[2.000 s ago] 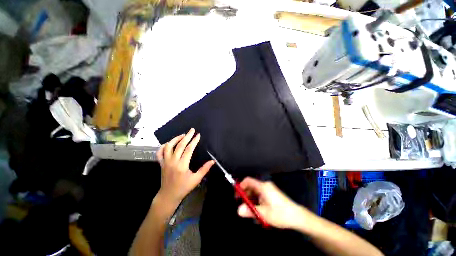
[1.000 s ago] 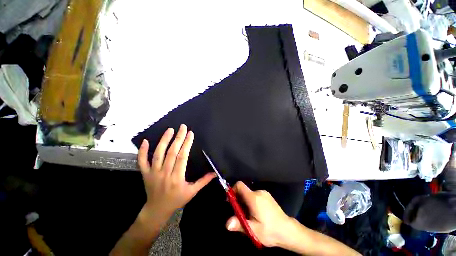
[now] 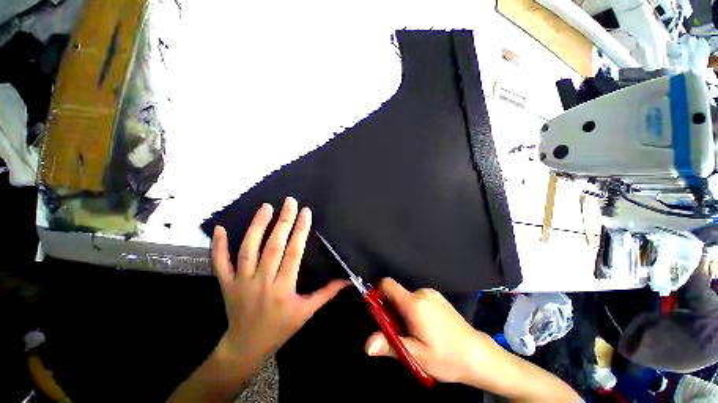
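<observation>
A black fabric panel (image 3: 394,173) lies flat on the white table (image 3: 260,94), with frayed edges at its left and top and a folded or seamed strip along its right side. My left hand (image 3: 272,256) lies flat on its lower left part, fingers spread, thumb pointing right. My right hand (image 3: 425,330) holds red-handled scissors (image 3: 390,327) at the table's front edge. The blades look closed or nearly so and point up and left over the fabric, with the tip just right of my left fingers.
A white sewing machine head (image 3: 622,130) with a blue stripe stands at the right. A tan strip (image 3: 549,206) and a flat dark packet (image 3: 618,256) lie below it. A brown-taped edge (image 3: 90,94) is at the left. A clear plastic bag (image 3: 539,319) hangs below the table; a grey sleeve (image 3: 669,338) shows lower right.
The view has shifted, so the machine now shows farther right and the taped edge farther left. My left hand and the scissors keep nearly the same place on the panel. A grey sleeve has appeared lower right.
</observation>
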